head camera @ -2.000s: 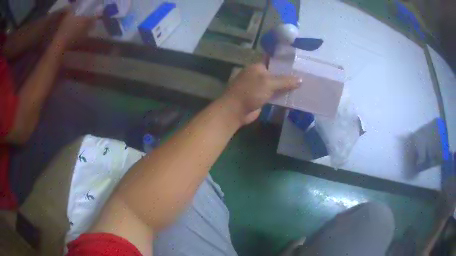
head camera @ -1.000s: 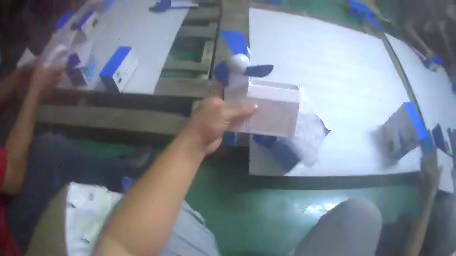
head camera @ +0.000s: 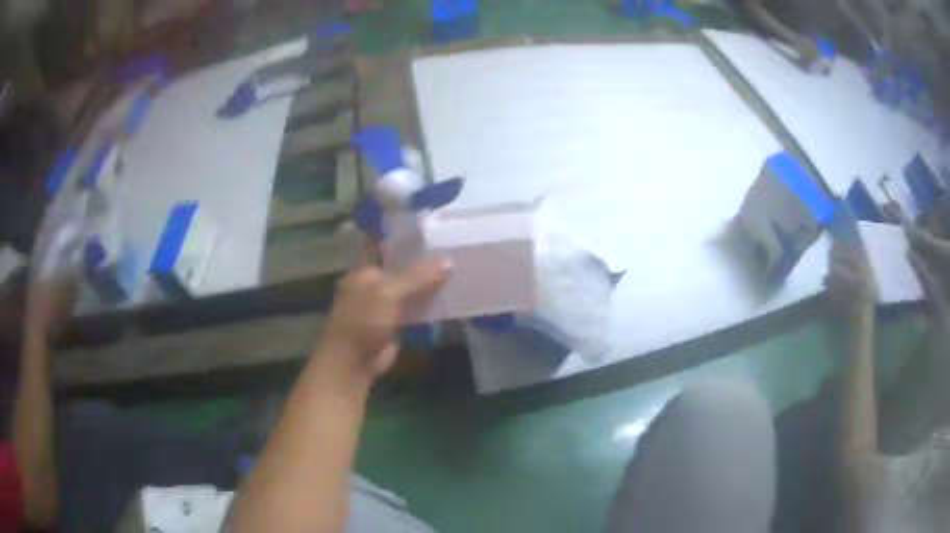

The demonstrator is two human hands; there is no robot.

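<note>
My left hand [head camera: 370, 307] grips a small fan and a pinkish-white inner box [head camera: 484, 265] together, thumb across the box face. The fan's blue blades and white hub [head camera: 398, 187] stick up at the box's left end; its lower part is hidden by my fingers. The box is held above the near left corner of the white table. Under and beside it lie a crumpled clear plastic bag [head camera: 578, 297] and a blue-printed carton [head camera: 536, 344], partly covered. My right hand is not in view.
On the left table stand a blue-and-white retail box [head camera: 179, 250] and several others. Another retail box [head camera: 781, 219] stands at the right table's edge, near another person's hand [head camera: 852, 273]. A slatted wooden pallet [head camera: 313, 208] lies between the tables. Another person's arm shows at far left.
The view has swung right, so the tables and held items appear further left and lower. My left hand keeps the same hold on the fan and box. More of the person at right shows.
</note>
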